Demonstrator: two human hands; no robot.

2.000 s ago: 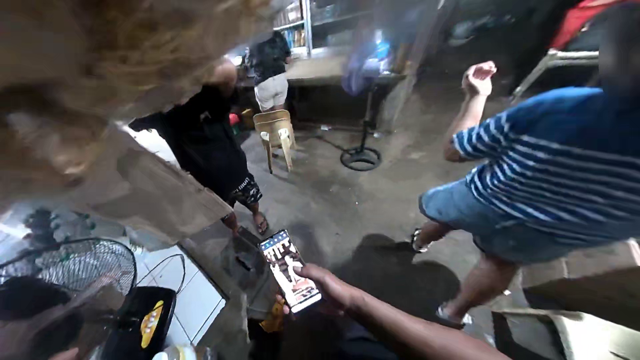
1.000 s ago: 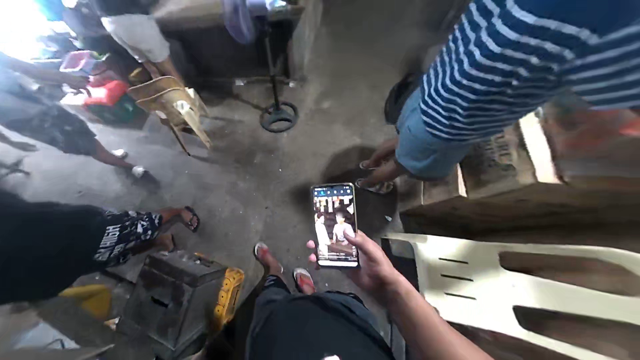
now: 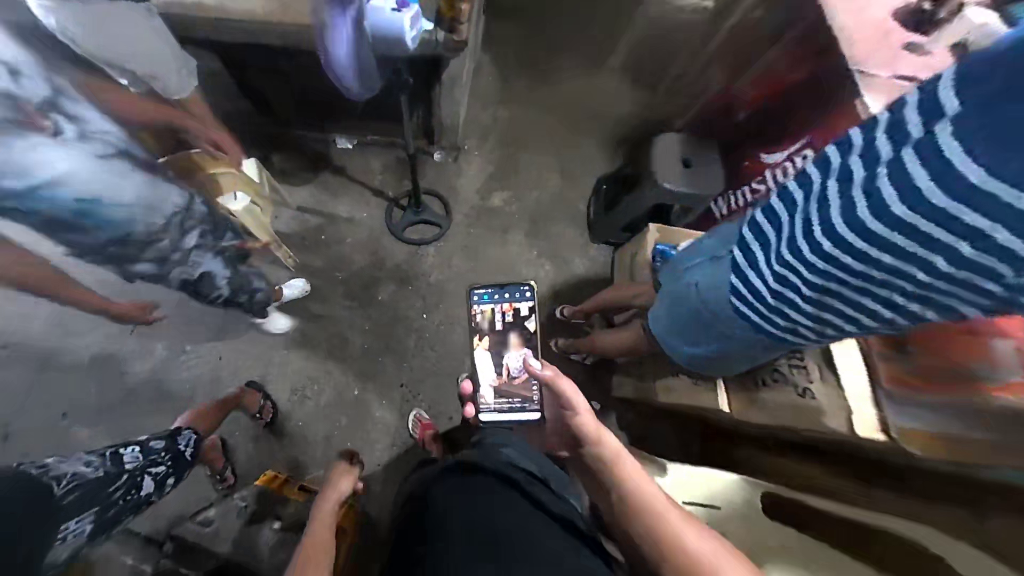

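Note:
My right hand (image 3: pixel 564 408) holds a smartphone (image 3: pixel 506 352) upright above my lap, its thumb over the lower right of the lit screen and fingertips showing at the left edge. The screen shows a picture of people. My left hand (image 3: pixel 344 478) is low and left of the phone, apart from it, beside a yellow object (image 3: pixel 286 485); its fingers look curled, but whether it holds anything is unclear.
A person in a striped shirt (image 3: pixel 864 216) stands at right by cardboard boxes (image 3: pixel 672 384). Other people are at left, near a plastic chair (image 3: pixel 228 188). A stand with a round black base (image 3: pixel 418 218) is ahead; a pale plastic chair (image 3: pixel 744 504) lies lower right.
My left hand has come into view at the lower left. The phone stays in my right hand. At left, a person in patterned clothes is now beside the plastic chair. The view has shifted.

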